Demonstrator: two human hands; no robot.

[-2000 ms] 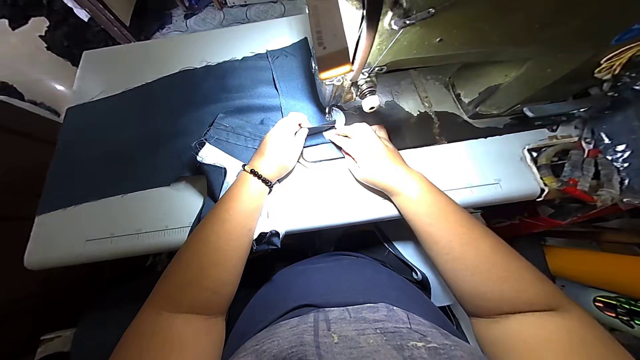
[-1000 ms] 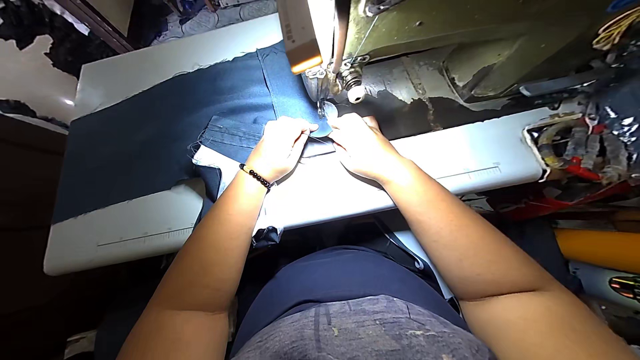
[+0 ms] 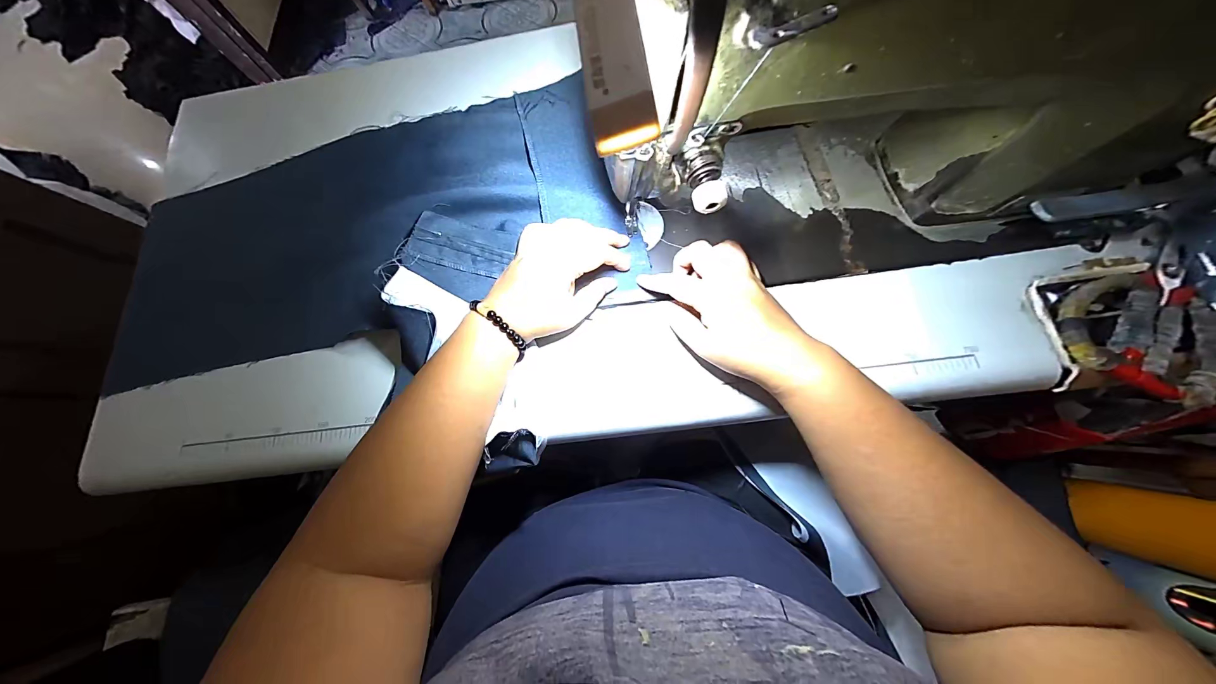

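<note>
Dark blue woven fabric (image 3: 313, 218) with frayed edges lies over the left part of the sewing machine's table. A seamed, folded piece of it (image 3: 461, 247) runs under my left hand (image 3: 562, 275), whose fingertips press the fabric flat just in front of the presser foot (image 3: 632, 220). A black bead bracelet (image 3: 499, 325) circles that wrist. My right hand (image 3: 727, 309) is to the right of the foot, its fingers curled and its index fingertip at the fabric's near right edge. Whether it pinches the edge is not clear. The lit machine lamp (image 3: 622, 104) hangs above.
The green sewing machine body (image 3: 950, 57) spans the upper right. Rulers are printed along the white table (image 3: 237, 465). Tools and wrapped handles (image 3: 1135, 328) stand at the table's right end. White cloth (image 3: 432, 294) and a dark bunch of fabric (image 3: 513, 448) hang at the front edge.
My right hand has shifted right, away from my left hand, and the two are now apart. The fabric between them lies flatter by the presser foot.
</note>
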